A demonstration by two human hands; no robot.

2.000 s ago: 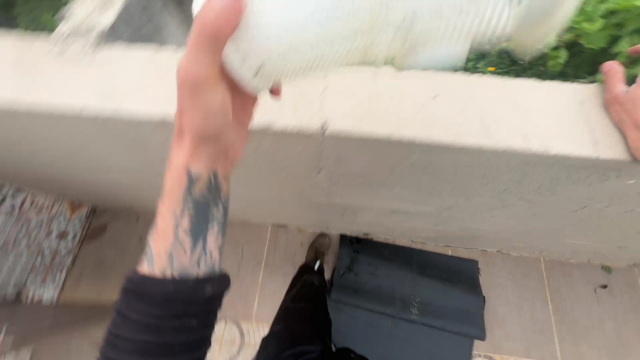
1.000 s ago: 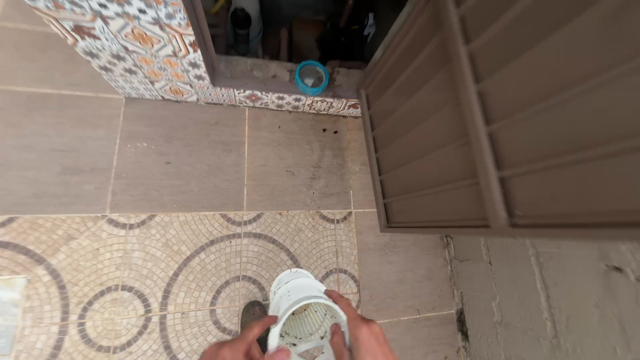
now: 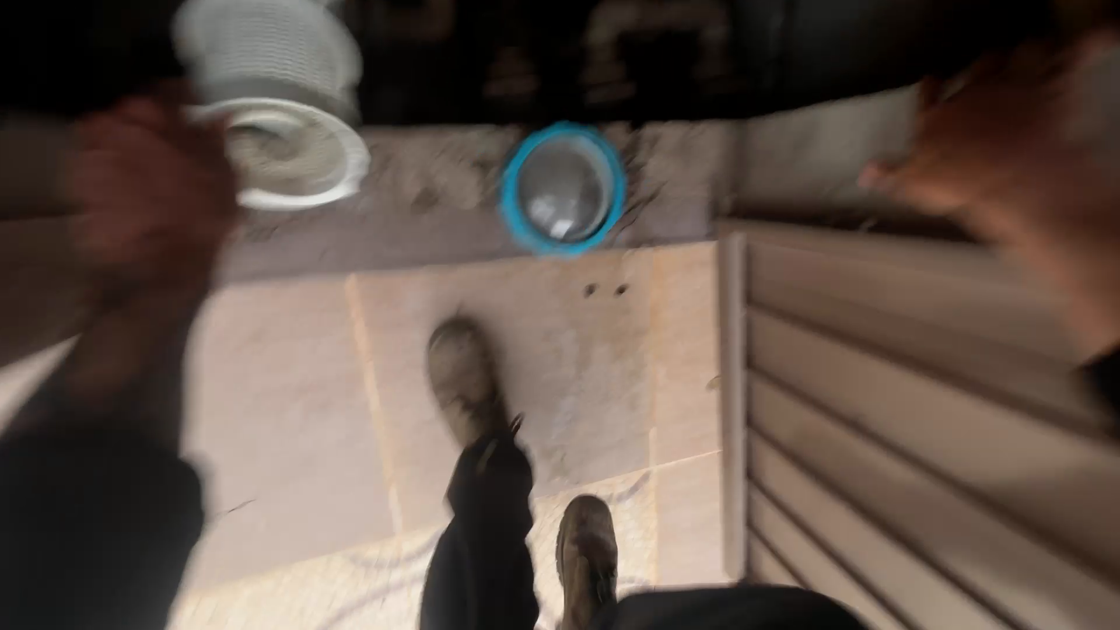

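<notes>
My left hand (image 3: 153, 184), blurred, grips the side of a white ribbed plastic basket-like container (image 3: 276, 66) at the upper left; its round white rim faces me, and some pale residue shows inside. My right hand (image 3: 989, 166) is at the upper right by the top of the slatted door, fingers spread and holding nothing that I can make out. Between the hands, a round clear-centred piece with a bright blue ring (image 3: 564, 188) lies on the rough ledge of the dark opening.
A brown slatted door (image 3: 875, 367) stands open on the right. The rough sill (image 3: 420, 192) borders a dark cabinet interior with blurred things inside. My two shoes are on the tiled floor (image 3: 289, 420), where two small dark spots show near the sill.
The view has moved in close to the opening. Both hands were on the white container one second ago; my right hand has let go and is at the right, while the container is in my left hand.
</notes>
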